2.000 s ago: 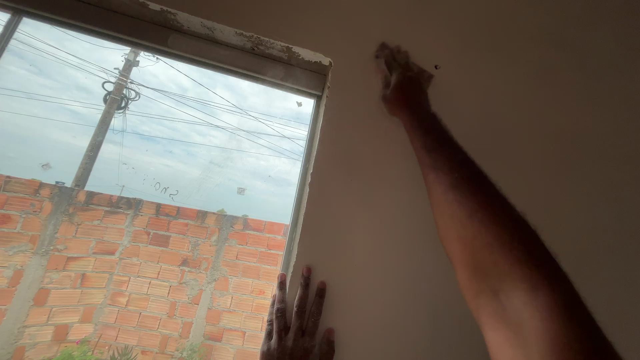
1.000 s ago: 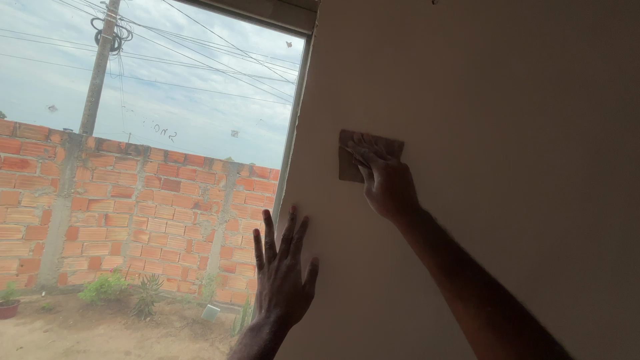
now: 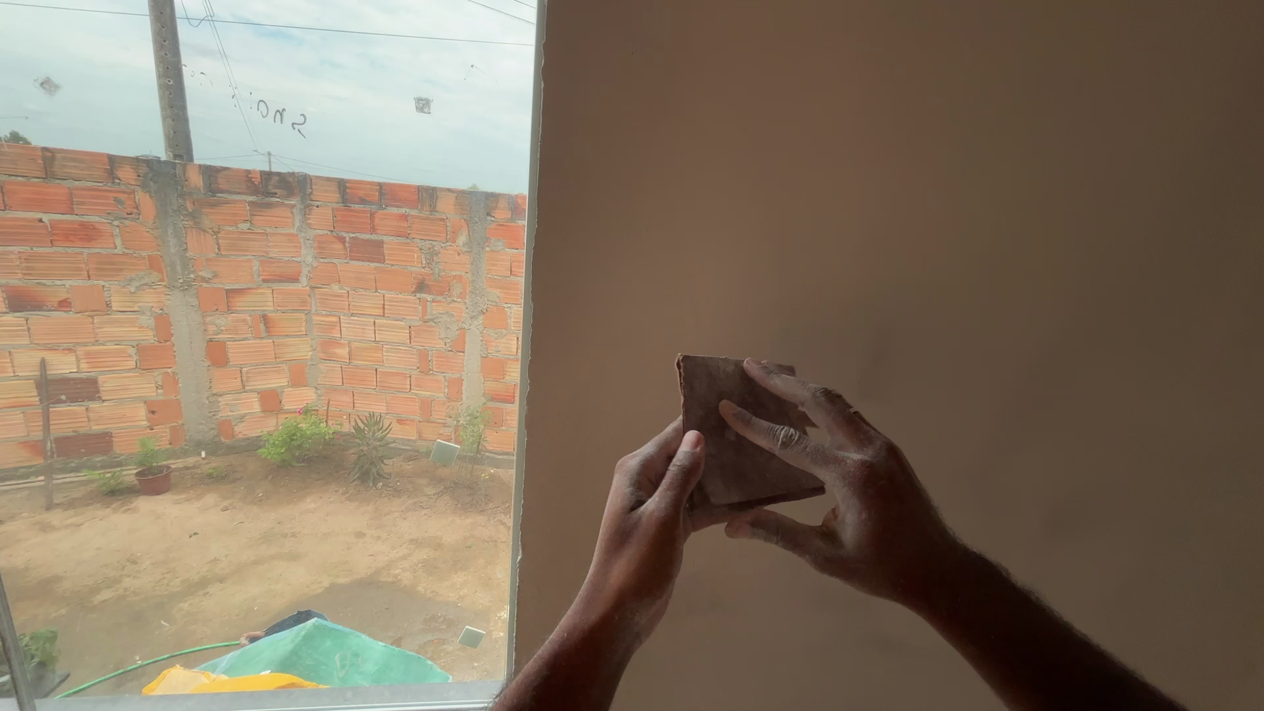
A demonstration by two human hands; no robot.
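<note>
A folded sheet of brown sandpaper (image 3: 741, 444) is held up in front of the plastered wall (image 3: 889, 197). My left hand (image 3: 647, 523) grips its left edge, with the thumb on the near face and the other fingers partly hidden behind. Fingertips of my right hand (image 3: 859, 484) rest on the near face at the right, spread apart, while its thumb is just below the lower edge. Pale dust coats the fingers of my right hand.
Left of the wall is a glass window with a narrow frame (image 3: 526, 346) and a sill (image 3: 395, 694). Through the glass show a brick wall (image 3: 375, 296), a utility pole (image 3: 170, 79), plants, bare soil and a green sheet (image 3: 336, 654).
My right hand has come down with the sandpaper from high on the wall. My left hand has left the wall beside the window and taken hold of the sheet. The view has tilted down.
</note>
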